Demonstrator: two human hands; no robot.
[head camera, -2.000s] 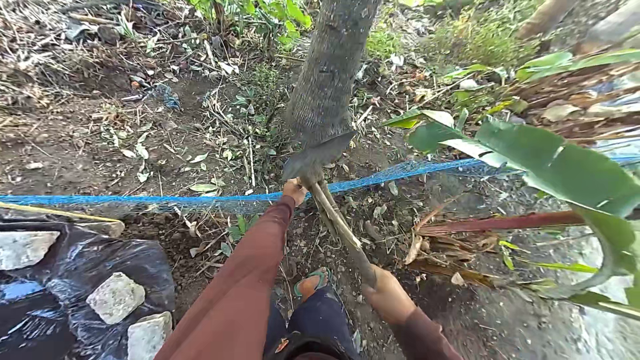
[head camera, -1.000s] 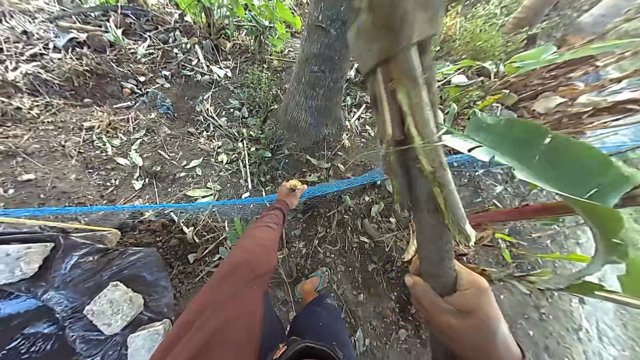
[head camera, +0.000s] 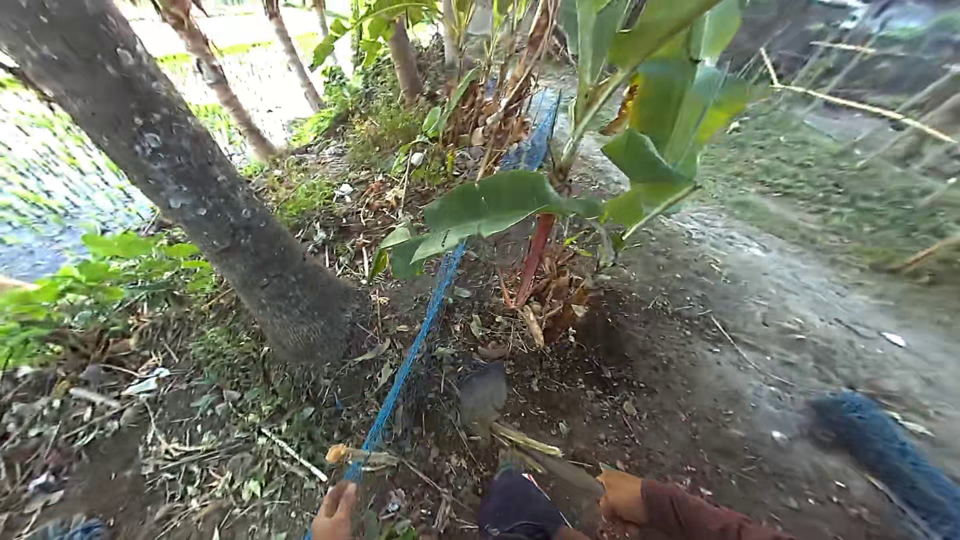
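My left hand (head camera: 334, 512) is at the bottom edge, beside the blue netting (head camera: 420, 341) stretched over the ground; its fingers are partly cut off and I cannot tell whether it grips the net. Just above it lies a short piece of stick (head camera: 364, 455) with a pale orange end. My right hand (head camera: 621, 493) is closed around the wooden handle of a hoe-like digging tool (head camera: 482, 394). The tool's grey metal blade points up and away, with split, yellowish wood where it meets the handle.
A thick tree trunk (head camera: 262, 277) leans at the left. A young banana plant (head camera: 536, 259) with broad leaves stands ahead, dry leaves at its base. A bundle of blue netting (head camera: 885, 457) lies at the lower right. Twigs and leaf litter cover the soil.
The view has swung strongly to the right. My right hand has lowered the tool from its raised position one second ago. The stones and black plastic sheet have left the view.
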